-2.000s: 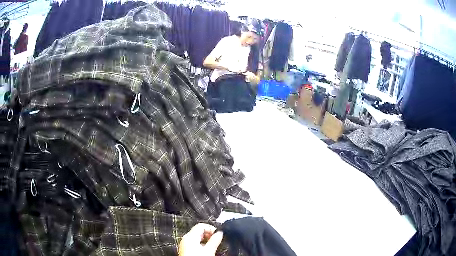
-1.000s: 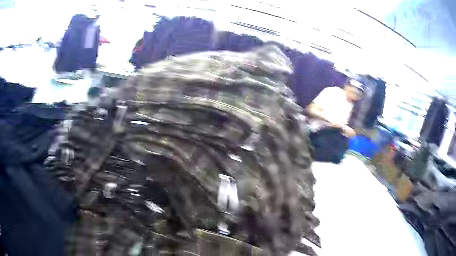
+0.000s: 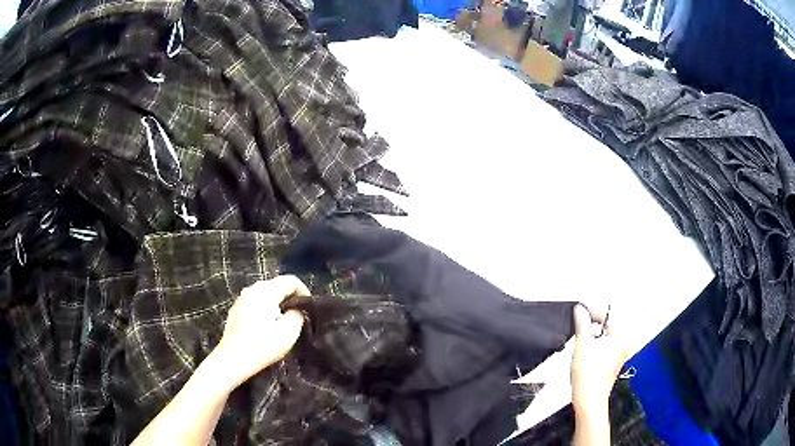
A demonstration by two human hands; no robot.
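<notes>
A dark plaid garment [image 3: 196,287] with cream-yellow check lines lies at the table's near edge, its plain black-grey lining [image 3: 453,305] turned out to the right. My left hand [image 3: 266,322] is closed on a gathered edge of the plaid cloth. My right hand [image 3: 595,348] pinches the right end of the lining between thumb and fingers. A thin dark tip, likely of the thread snips [image 3: 608,319], stands out at my right fingers; the rest is hidden in the hand. A white loop shows beside my right wrist.
A large heap of plaid garments [image 3: 235,113] with white loops fills the left. Grey speckled garments [image 3: 697,148] are heaped along the right of the white table [image 3: 523,192]. Blue plastic [image 3: 667,392] shows below the right table edge. Cardboard boxes [image 3: 501,37] stand at the back.
The view swung left, then back and down. Both hands are now in view, with the lining spread out to the right. The other worker's upper body has left the picture.
</notes>
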